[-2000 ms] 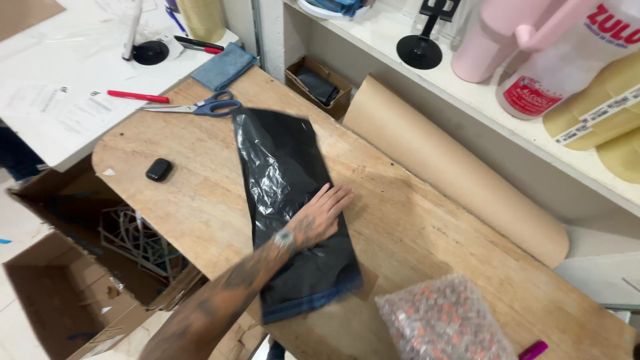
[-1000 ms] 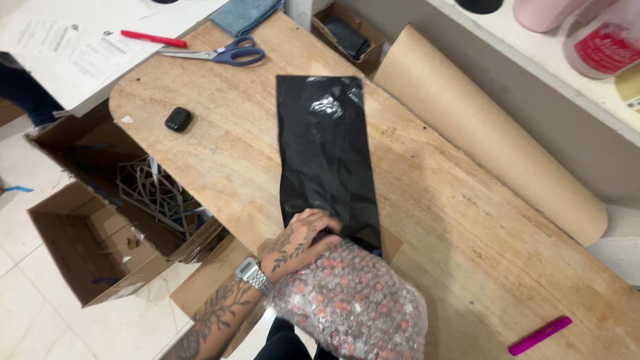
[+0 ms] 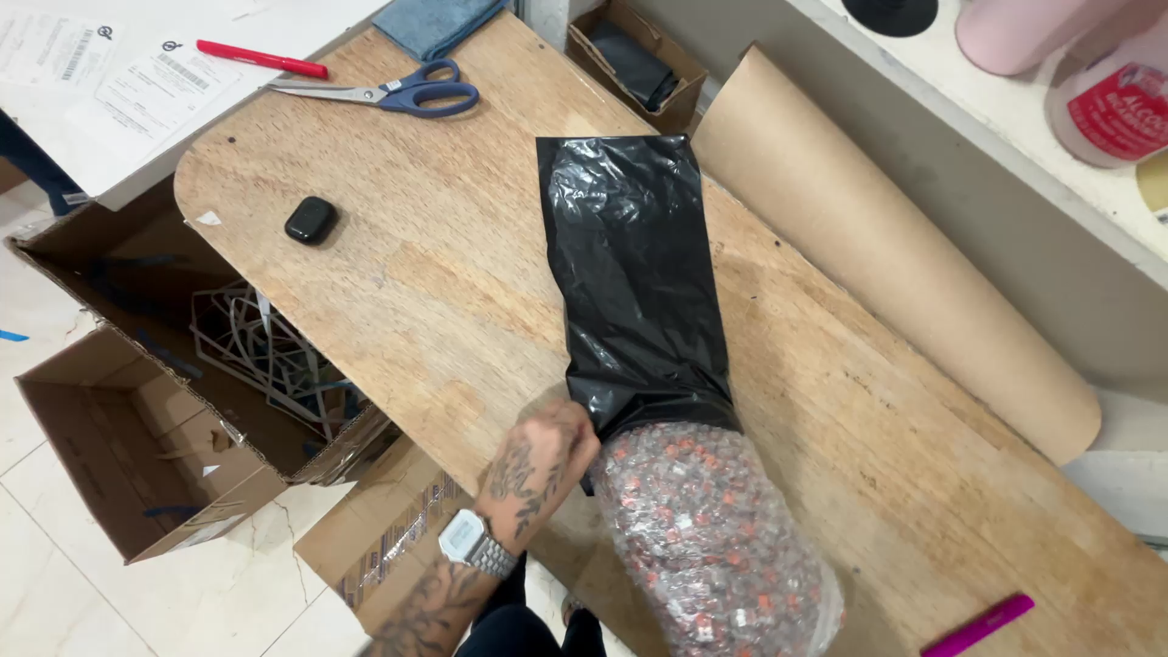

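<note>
A black plastic mailer bag (image 3: 634,265) lies flat on the wooden table (image 3: 438,274). My left hand (image 3: 543,456), with a silver watch at the wrist, has its fingers closed on the bag's left edge near its mouth. A package in bubble wrap (image 3: 721,547), with orange and grey showing through, has its top end inside the bag's mouth; its rest lies outside, toward the bottom of the view. My right hand is not seen.
Blue-handled scissors (image 3: 401,94), a black case (image 3: 311,220) and a magenta marker (image 3: 978,626) lie on the table. A brown paper roll (image 3: 894,255) runs along the wall side. Cardboard boxes (image 3: 146,447) stand on the floor at left.
The bubble-wrapped package, lying apart from the bag two seconds ago, now has its end in the bag's mouth. My left hand has moved from the middle of the bag to its mouth.
</note>
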